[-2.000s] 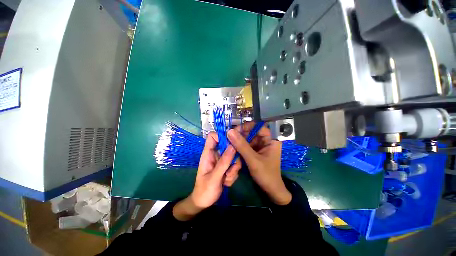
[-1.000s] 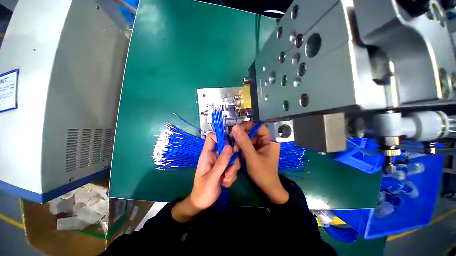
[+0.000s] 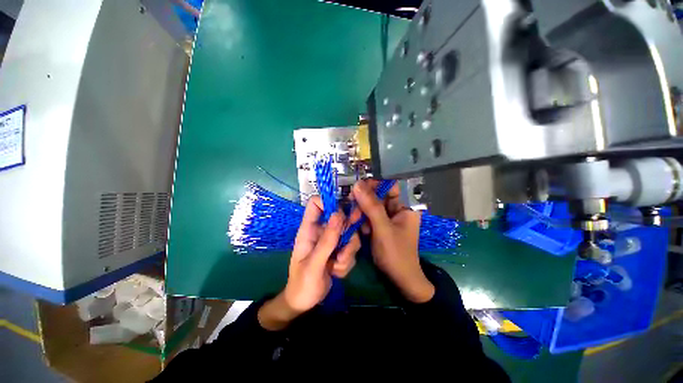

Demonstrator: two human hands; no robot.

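Note:
My left hand (image 3: 313,258) is closed around a bunch of blue lead wires (image 3: 326,179), whose ends stand up past the fingers. My right hand (image 3: 389,228) is just beside it, with blue wires (image 3: 380,188) held in its fingers; the fingertips are at the front of the fixture. The silver fixture plate (image 3: 305,149) lies just beyond both hands, with a brass-coloured block (image 3: 363,142) at its right. A pile of blue wires (image 3: 273,221) lies across the mat beneath the hands, pale tips at its left end. The exact wire at the right fingertips is too small to tell.
The grey machine head (image 3: 449,97) overhangs at the right, with pneumatic fittings (image 3: 595,209) below. A small blue bin (image 3: 543,224) and large blue tote (image 3: 625,299) are at right. An off-white unit (image 3: 112,149) and a cardboard box (image 3: 75,363) are at left. The bench mat (image 3: 262,90) is green.
The machine head has shifted left and tilted in the view. My right fingertips have moved slightly up toward the fixture. My left hand still holds the bunch.

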